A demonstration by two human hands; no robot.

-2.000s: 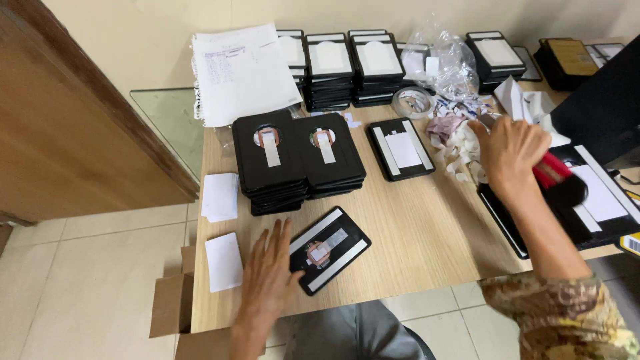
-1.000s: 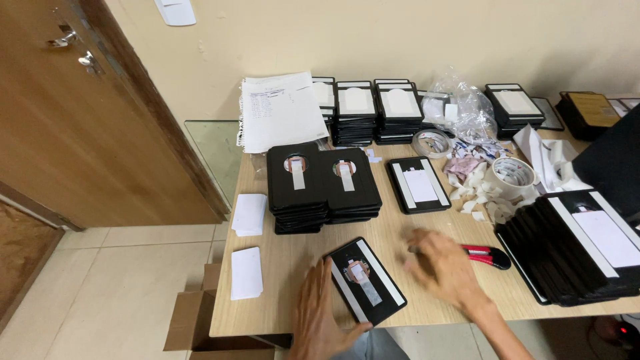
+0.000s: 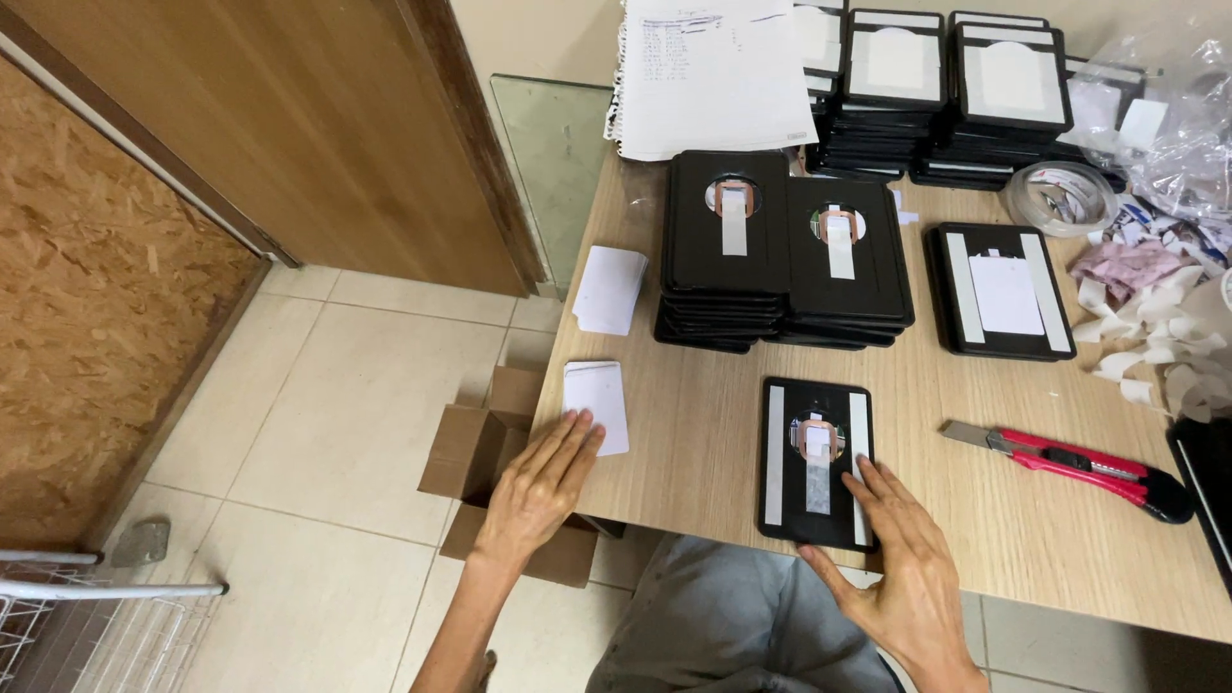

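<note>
My left hand [image 3: 535, 481] rests its fingertips on the lower stack of white cards [image 3: 595, 399] at the table's left edge. A second stack of white cards [image 3: 610, 289] lies above it. My right hand [image 3: 890, 558] touches the lower right side of a black rectangular panel [image 3: 789, 515], thumb at its bottom edge and fingers on its right side. The panel has pale strips along both sides and a copper-coloured coil in a round opening. To its right lies a red and black utility knife [image 3: 1088, 469], blade exposed.
Two piles of black panels [image 3: 727, 274] stand behind, with more stacks [image 3: 895, 106] at the back beside a spiral notebook [image 3: 712, 106]. A smaller pile [image 3: 948, 289], tape roll [image 3: 1059, 197] and paper scraps [image 3: 1145, 332] are at right. A cardboard box [image 3: 462, 452] sits below the table edge.
My left hand has moved from the black panel to the white cards. My right hand has let go of the utility knife and now touches the panel, which stands straighter in view.
</note>
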